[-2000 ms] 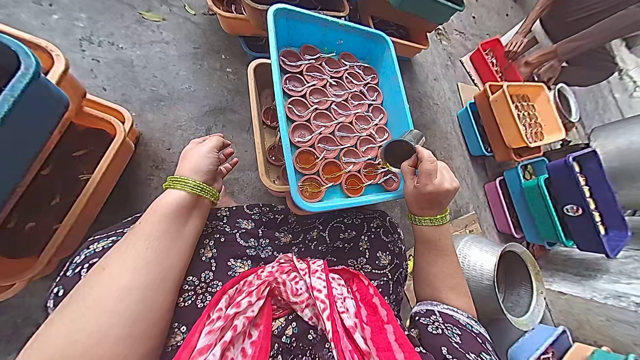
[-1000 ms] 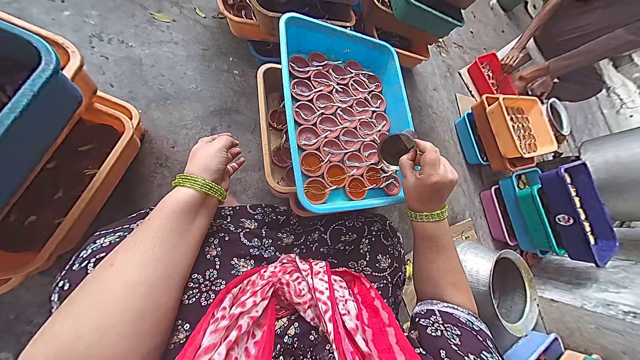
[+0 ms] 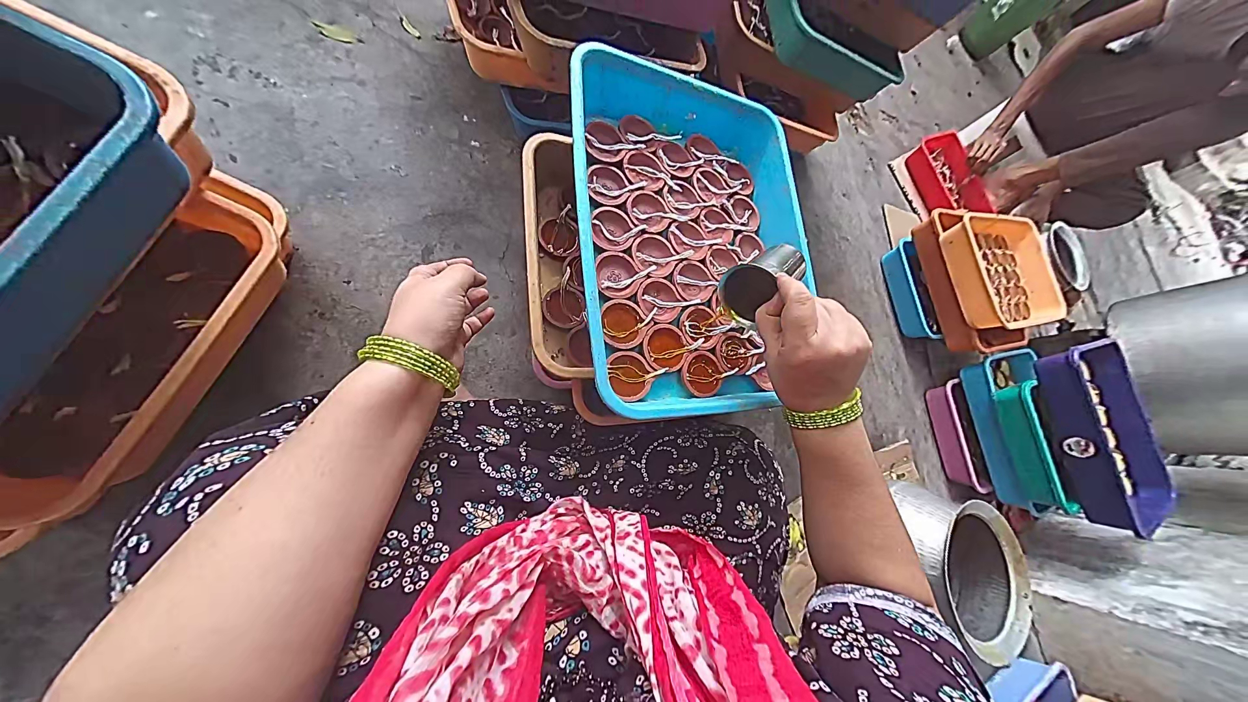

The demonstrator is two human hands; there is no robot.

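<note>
My right hand (image 3: 814, 346) grips a small metal cup (image 3: 760, 283), tilted over the lower right of a blue plastic tray (image 3: 692, 83). Rows of small clay lamps (image 3: 648, 210) with white cotton wicks fill much of that tray. Several lamps at its near end hold orange-yellow oil, such as one clay lamp (image 3: 667, 346). My left hand (image 3: 439, 310) hangs left of the tray with loosely curled fingers, holding nothing. Beneath the blue tray is a beige tray (image 3: 534, 244) with more clay lamps.
Stacked tubs (image 3: 146, 429) stand at the left, more trays (image 3: 838, 58) at the top. At the right are a metal pot (image 3: 985, 575), coloured tubs (image 3: 1102, 439) and an orange tray (image 3: 1014, 263) of small items. A person's hands (image 3: 1004, 171) are at a red tray (image 3: 941, 175).
The cup in my right hand has tilted and moved slightly up along the tray's right side. Oil now shows in more of the near lamps. My left hand stays beside the tray.
</note>
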